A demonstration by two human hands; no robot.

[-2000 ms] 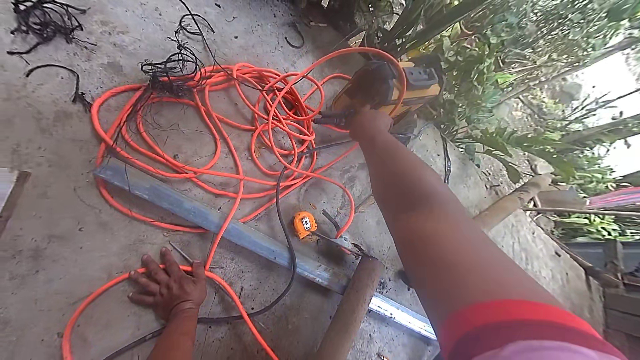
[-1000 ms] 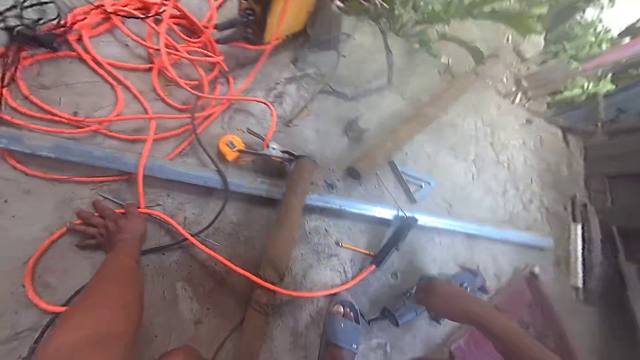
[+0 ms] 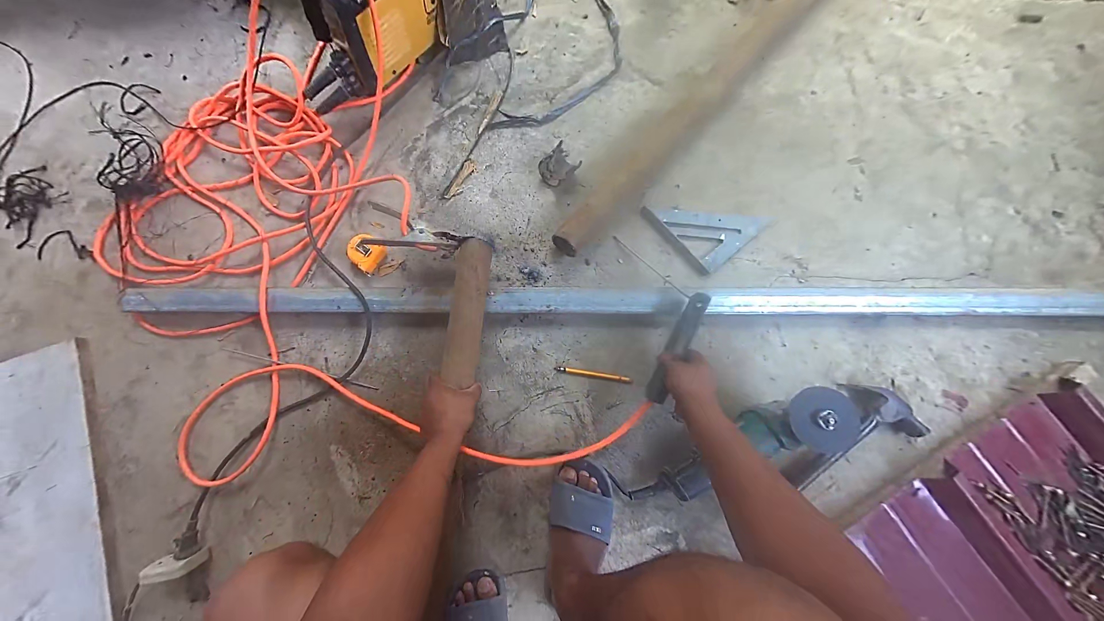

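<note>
My left hand (image 3: 450, 409) is closed around a rusty metal pipe (image 3: 467, 319) that lies across a long galvanized metal bar (image 3: 569, 301). In my right hand (image 3: 689, 379) is a welding electrode holder (image 3: 681, 345), with a thin rod (image 3: 647, 267) in its upper end and the orange cable (image 3: 552, 461) running from its lower end. A clamp (image 3: 431, 239) sits at the top end of the held pipe, beside an orange tape measure (image 3: 366, 254). A yellow pencil or marker (image 3: 593, 375) lies between my hands. Above the bar rests a metal speed square (image 3: 711, 237).
A second rusty pipe (image 3: 673, 129) lies at the upper middle. The yellow welding machine (image 3: 405, 39) stands at the top, near coiled orange cable (image 3: 259, 138). An angle grinder (image 3: 776, 431) lies right of my right forearm, near maroon corrugated sheet (image 3: 931, 526) bearing metal pieces. A power socket (image 3: 175, 565) is lower left.
My left hand has gone from the floor by the orange cable to the pipe. My right hand, at the welding machine two seconds ago and near the grinder one second ago, now holds the electrode holder.
</note>
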